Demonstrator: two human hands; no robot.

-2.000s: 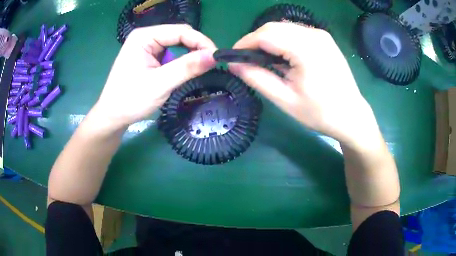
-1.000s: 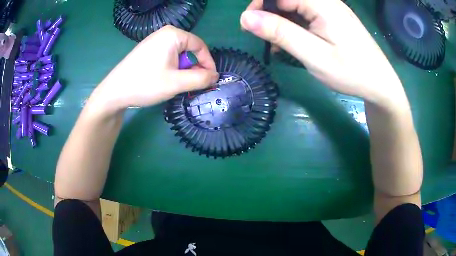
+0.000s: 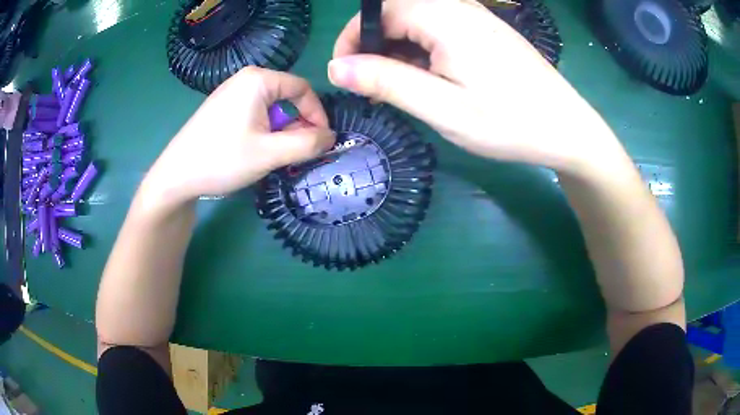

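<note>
A round black ribbed fan housing lies on the green bench in front of me, its shiny hub facing up. My left hand holds a purple battery cell with a dark end at the housing's upper left, fingertips at the hub's upper edge. A thin red wire shows beside these fingers. My right hand is above the housing's upper right and holds a dark slim tool upright, cut off by the top edge. What the left fingertips pinch is too small to tell.
Purple cells are heaped at the left. Another ribbed housing lies at the upper left, one is partly hidden behind my right hand, and one with a grey centre is at the upper right. A cardboard box stands below the bench edge.
My left hand has come down to the hub's upper edge with the cell. My right hand has moved up with the tool, now upright, then slightly left. The hands no longer meet.
</note>
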